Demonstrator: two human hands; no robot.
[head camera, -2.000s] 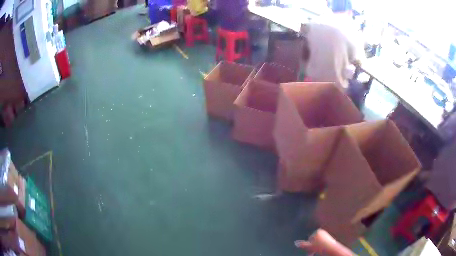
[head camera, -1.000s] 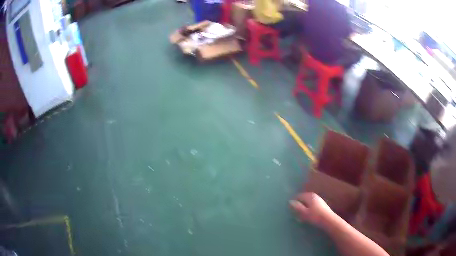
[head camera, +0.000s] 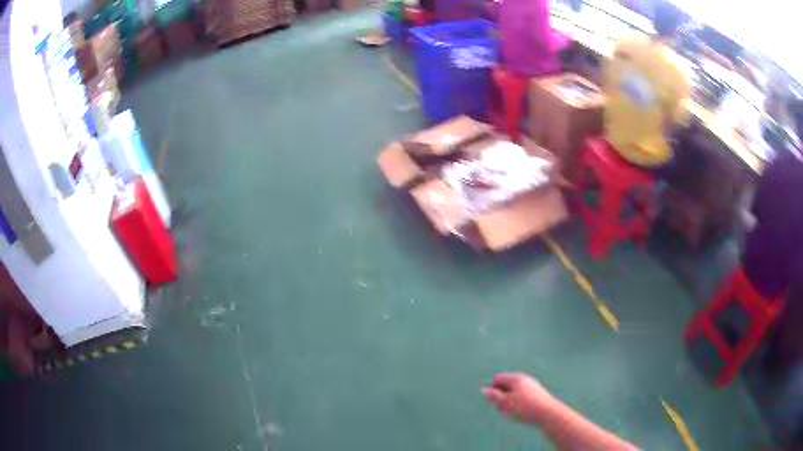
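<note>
My right hand (head camera: 521, 398) reaches in from the bottom right, over the green floor (head camera: 308, 343). Its fingers look curled and nothing shows in it, but it is small and blurred. It touches nothing. My left hand is out of the picture. Ahead on the floor lies a low open carton (head camera: 519, 220) with its flaps spread and whitish contents inside.
A white cabinet (head camera: 79, 273) and a red box (head camera: 145, 233) stand at left. A blue bin (head camera: 453, 70), a brown carton (head camera: 563, 114) and red stools (head camera: 616, 194) line the right. People sit there, one in yellow (head camera: 647, 101). A yellow line (head camera: 581, 282) marks the floor.
The view has moved forward along the floor. The open carton, cabinet and stools appear nearer, and the row of tall open cartons at right has left the picture. My right hand remains at the bottom.
</note>
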